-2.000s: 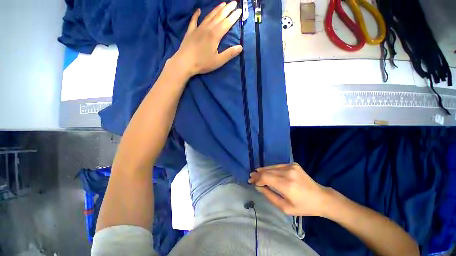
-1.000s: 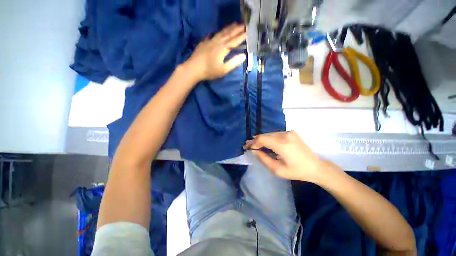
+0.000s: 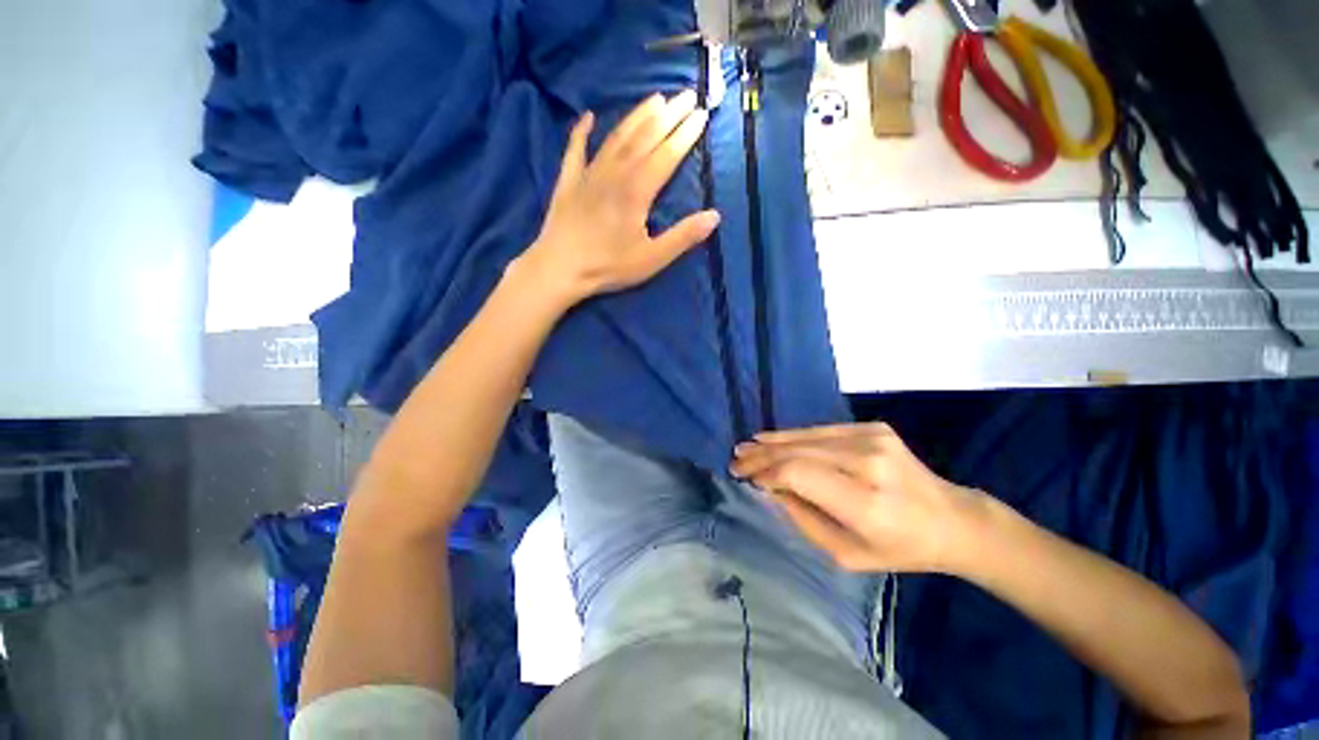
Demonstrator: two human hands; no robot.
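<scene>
The navy fabric (image 3: 434, 246) lies on the white machine table and hangs over its front edge. Two black elastic strips (image 3: 757, 260) run down it from the presser foot (image 3: 751, 80) at the top edge of the view. My left hand (image 3: 615, 210) lies flat on the fabric left of the strips, fingers spread, fingertips near the foot. My right hand (image 3: 854, 499) pinches the lower end of the strips and fabric edge, just past the table edge above my lap. The needle tip cannot be made out.
Red and yellow scissors (image 3: 998, 130), a tan block (image 3: 891, 93) and a bundle of black strips (image 3: 1208, 130) lie right of the foot. A ruler strip (image 3: 1128, 310) runs along the table front. A blue crate (image 3: 284, 622) is lower left, navy cloth (image 3: 1056, 448) lower right.
Since one second ago the view has shifted, with less of the machine head showing. My right hand and the strip ends sit farther from the foot, and the fabric looks flatter.
</scene>
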